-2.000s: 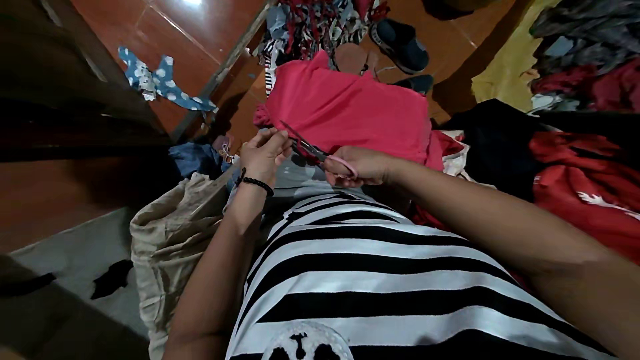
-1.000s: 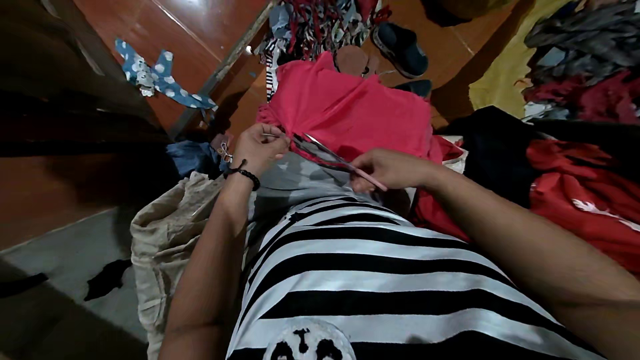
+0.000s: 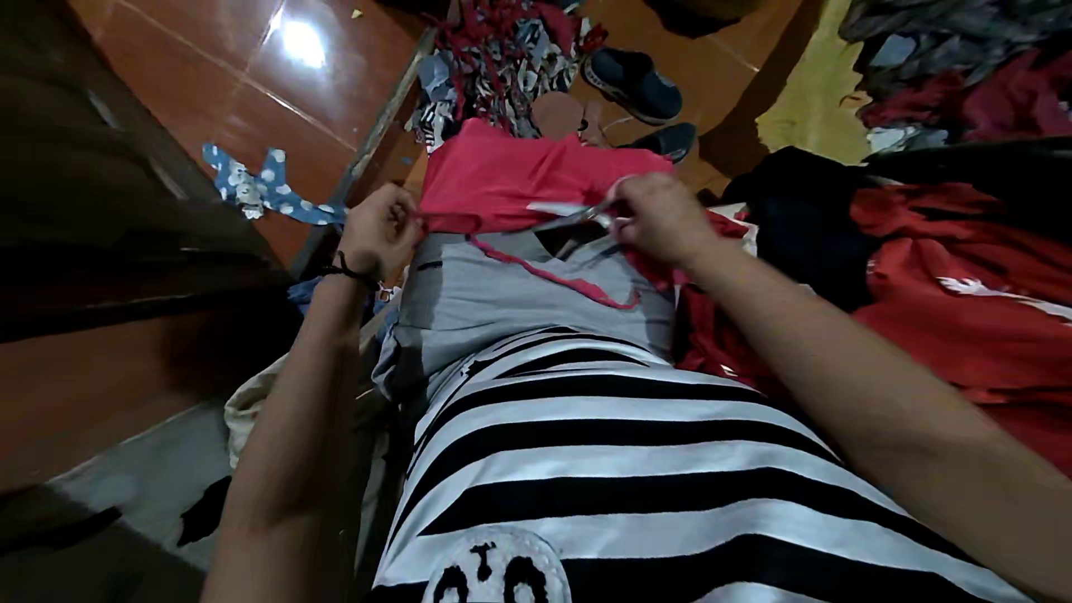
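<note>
Pink-red fabric (image 3: pixel 519 172) lies over my lap, on grey cloth (image 3: pixel 486 285). My left hand (image 3: pixel 381 230) pinches the left end of its near edge. In my right hand (image 3: pixel 657 213) is a pair of scissors (image 3: pixel 578 216), held by the handles, with the blades pointing left along that edge. A thin pink strip (image 3: pixel 557 278) trails from the edge across the grey cloth; whether it is still joined to the fabric is hard to tell.
A heap of cut fabric strips (image 3: pixel 511 63) and dark clogs (image 3: pixel 634 84) sit beyond the fabric. Blue polka-dot cloth (image 3: pixel 272 188) lies at left. Red garments (image 3: pixel 955 285), black cloth (image 3: pixel 796 226) and yellow cloth (image 3: pixel 816 100) are at right.
My right hand has moved up and to the right with the scissors, and my hands are farther apart. A loose pink strip now hangs over the grey cloth.
</note>
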